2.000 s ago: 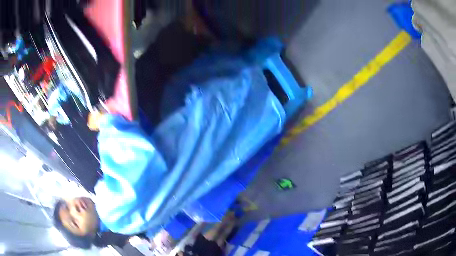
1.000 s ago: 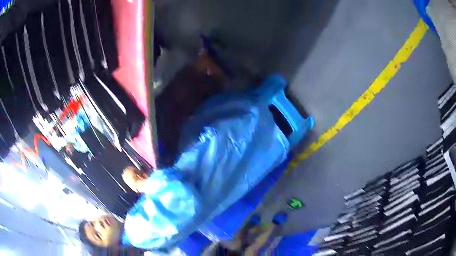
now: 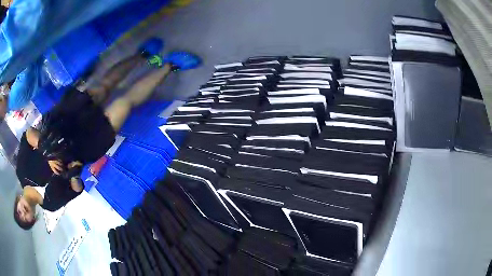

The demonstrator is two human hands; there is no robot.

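Observation:
Neither of my hands is in the picture. Nearest in front of me, long rows of black panels (image 3: 323,234) with white edges are stacked side by side. Several at the near end show dark faces with pale rims. More plain black panels (image 3: 162,226) lie in curved rows at the lower left of the stacks. A grey-faced panel (image 3: 431,105) with a pale edge lies at the right, below a small pile of panels (image 3: 423,43) with white edges. Whether all are the same item I cannot tell.
Blue bins (image 3: 127,161) stand in stacks at the left. Beside them is a person in black (image 3: 70,124) with blue shoe covers (image 3: 183,60). Blue cloth (image 3: 32,32) fills the upper left. Grey floor (image 3: 259,27) lies behind the panels. A pale surface (image 3: 442,215) is at the lower right.
The view has swung from the seated person in blue and the pink board toward the stacked panels, which now fill the middle. The person in black and the bins show more fully.

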